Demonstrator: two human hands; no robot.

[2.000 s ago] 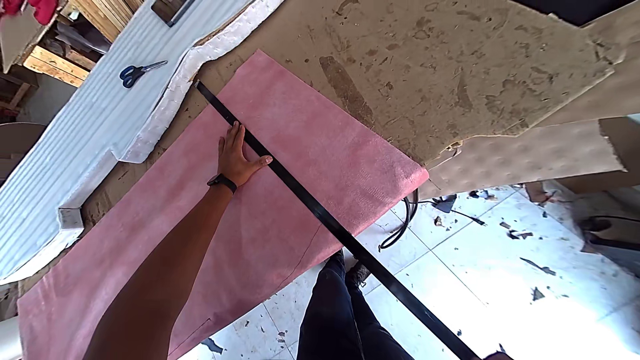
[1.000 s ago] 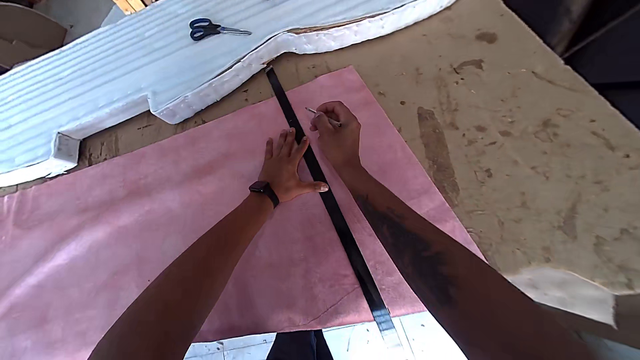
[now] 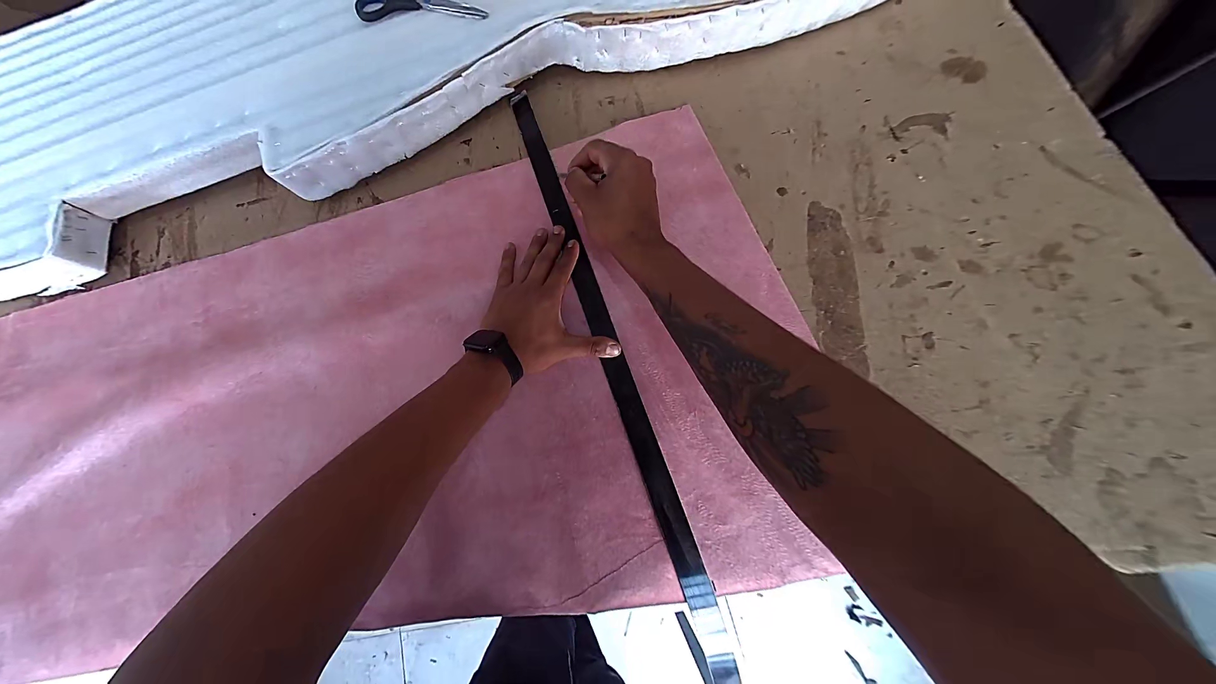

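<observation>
A large sheet of pink leather-like material [image 3: 313, 380] lies over the work surface. Across it runs a long, flat black straightedge [image 3: 622, 389], its far end beyond the sheet and its near end past the front edge. My left hand [image 3: 537, 304], with a dark watch on the wrist, presses flat with spread fingers, its fingertips and thumb touching the straightedge. My right hand [image 3: 616, 195] is curled around a small, thin tool at the straightedge's right side, near its far end. Fingers hide most of that tool, so its kind is unclear.
White padded, ribbed panel [image 3: 218, 85] with a stapled, stepped edge lies beyond the sheet. Dark-handled scissors [image 3: 418, 8] rest on it. Stained brown board [image 3: 950, 285] covers the surface at right. Below the front edge is a light tiled floor [image 3: 779, 632] with dark scraps.
Two seconds ago only my left hand was on the sheet; my right hand has since come to the straightedge's far part. Since one second ago it has closed in on the straightedge's right edge.
</observation>
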